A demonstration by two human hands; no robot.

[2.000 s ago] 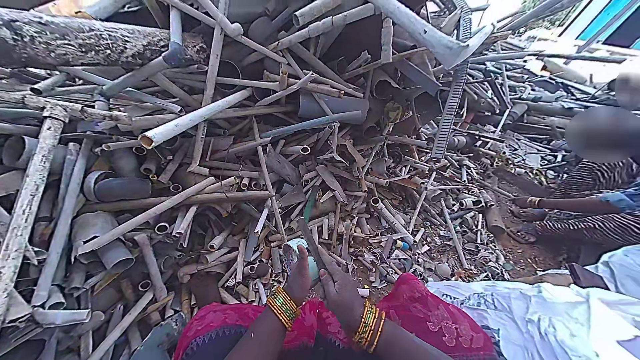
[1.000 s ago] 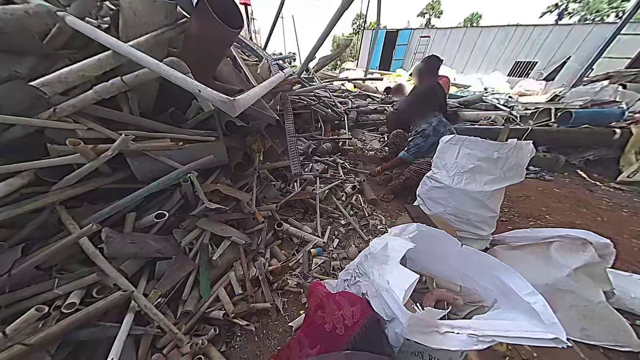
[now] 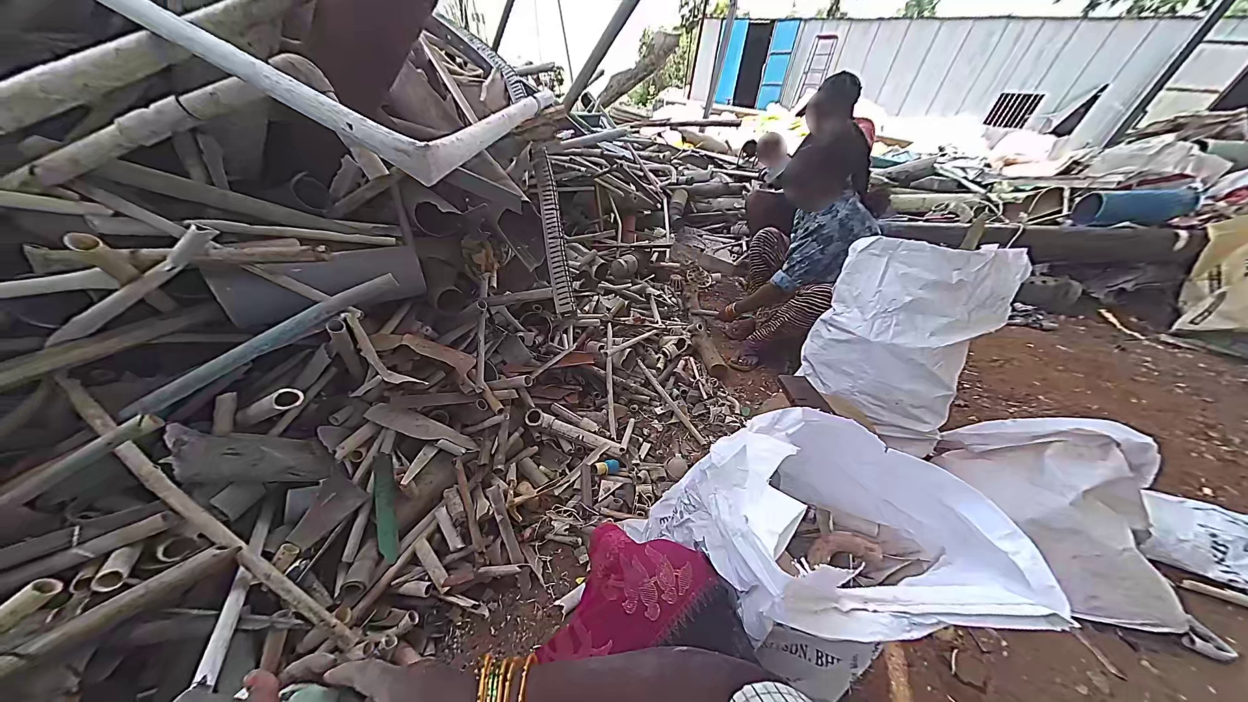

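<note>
At the bottom edge my right hand (image 3: 385, 679) reaches leftward, with yellow and orange bangles at the wrist. It is cut off by the frame, and its grip cannot be made out. A fingertip (image 3: 261, 685) shows left of it, perhaps of my left hand, most of which is hidden. A small part of a pale object (image 3: 314, 693) shows between them. Just above lie cut pipe pieces (image 3: 283, 405) and a green strip (image 3: 385, 507) in the scrap heap. Red patterned cloth (image 3: 639, 595) covers my knee, beside an open white sack (image 3: 877, 487) holding scrap pieces.
A tall heap of pipes fills the left, with a bent white pipe (image 3: 390, 146) jutting out above. Farther off, people (image 3: 819, 234) sit by the heap near a standing white sack (image 3: 907, 331). Another sack (image 3: 1063, 507) lies on the brown soil. A metal-sheet wall (image 3: 907, 68) stands behind.
The view has swung right and up since the earliest frame. There, both hands were close together over the heap around a pale object; now only part of them shows at the bottom edge.
</note>
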